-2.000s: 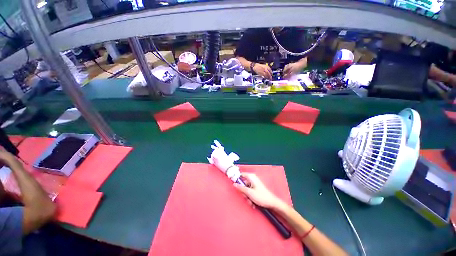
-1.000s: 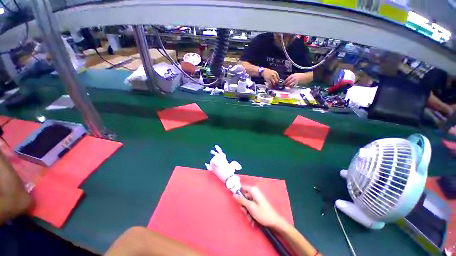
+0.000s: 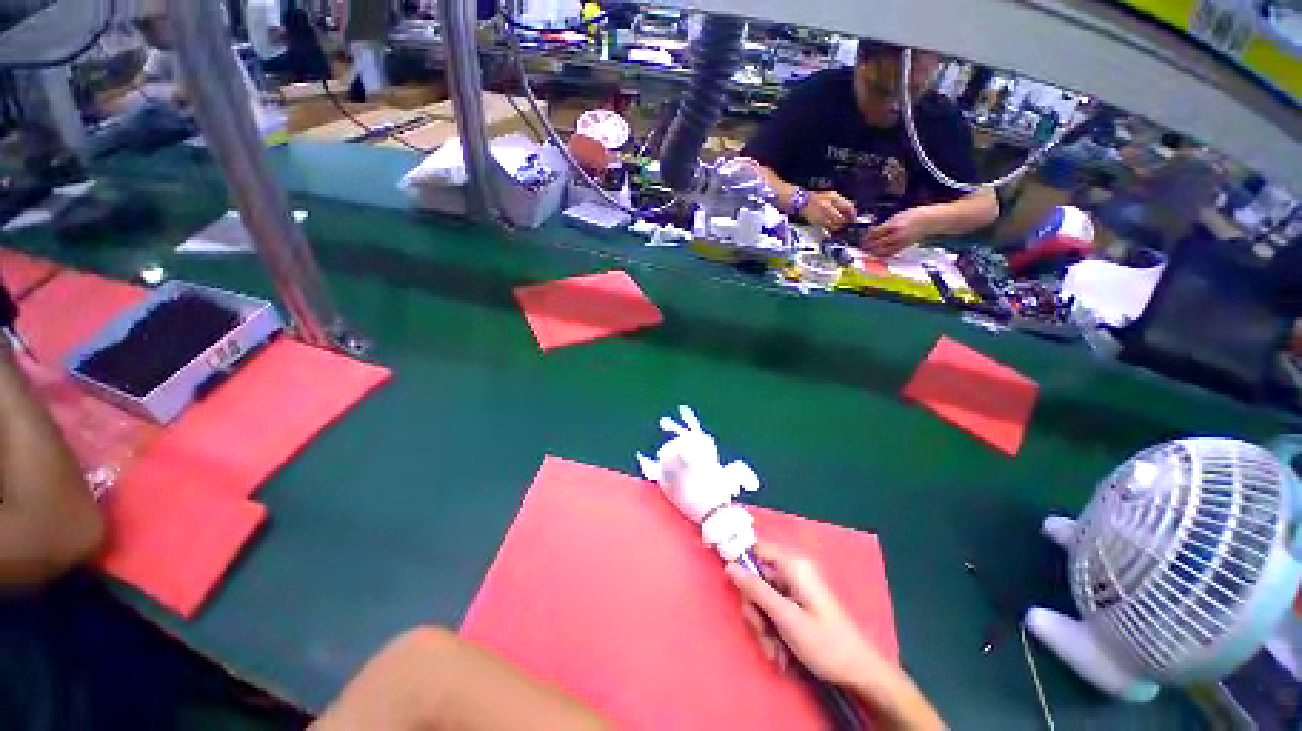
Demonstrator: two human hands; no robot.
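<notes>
My right hand (image 3: 807,614) is closed around the black handle (image 3: 840,706) of a cloth-headed tool. The tool's bunched white head (image 3: 695,474), with loose ends sticking up, points away from me at the far edge of the red foam pad (image 3: 614,586). The handle runs down towards the bottom edge, partly hidden by my hand. A bare forearm or elbow, apparently my left, crosses the lower edge of the pad. My left hand is out of the picture.
Small red sheets (image 3: 588,309) (image 3: 974,393) lie farther across the green surface. A fan (image 3: 1192,557) stands at right. At left are a tray of black parts (image 3: 264,326), red sheets (image 3: 286,414), a metal post (image 3: 264,186) and a neighbour's arm (image 3: 36,486). A person works opposite.
The view has shifted, so the pad, tool and fan appear farther right. The bare forearm or elbow at the bottom has come into view since two seconds ago. My right hand still grips the handle.
</notes>
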